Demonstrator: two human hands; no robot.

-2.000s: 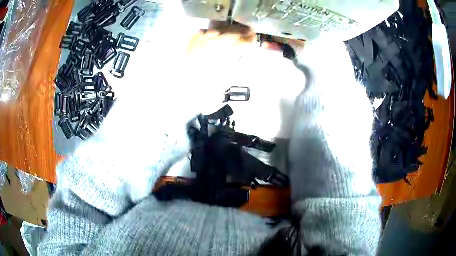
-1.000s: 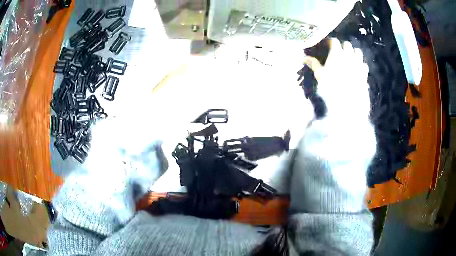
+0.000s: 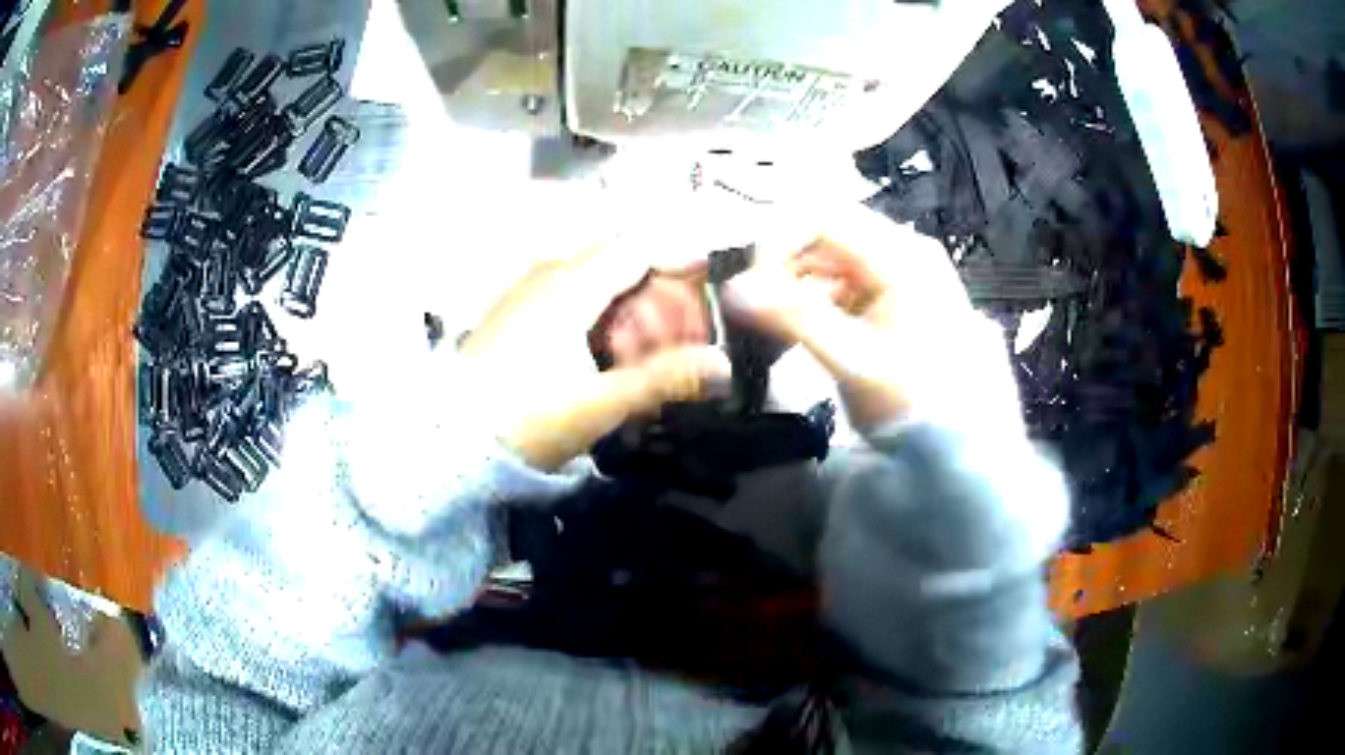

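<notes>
My left hand [image 3: 642,347] and my right hand [image 3: 826,303] meet over the bright plate, below the machine head. Their fingers close on a short black webbing strap piece [image 3: 749,347], upright between them. A thin pale edge shows beside it at my left fingertips; glare and blur hide whether this is a buckle. More dark straps [image 3: 708,450] lie just below the hands, and a dark heap [image 3: 634,568] lies at the front edge and lap. Loose black slide buckles [image 3: 221,295] lie in a pile at the left.
The cream machine head [image 3: 767,74] with its CAUTION label stands at the top. A large heap of black strap pieces [image 3: 1092,295] lies at the right, beside a long white plastic bar [image 3: 1170,133]. A clear plastic bag [image 3: 52,192] lies at the left table edge.
My right hand has come from the right side with black strap to the middle. My left hand has moved up and right to meet it. The single buckle on the plate no longer shows.
</notes>
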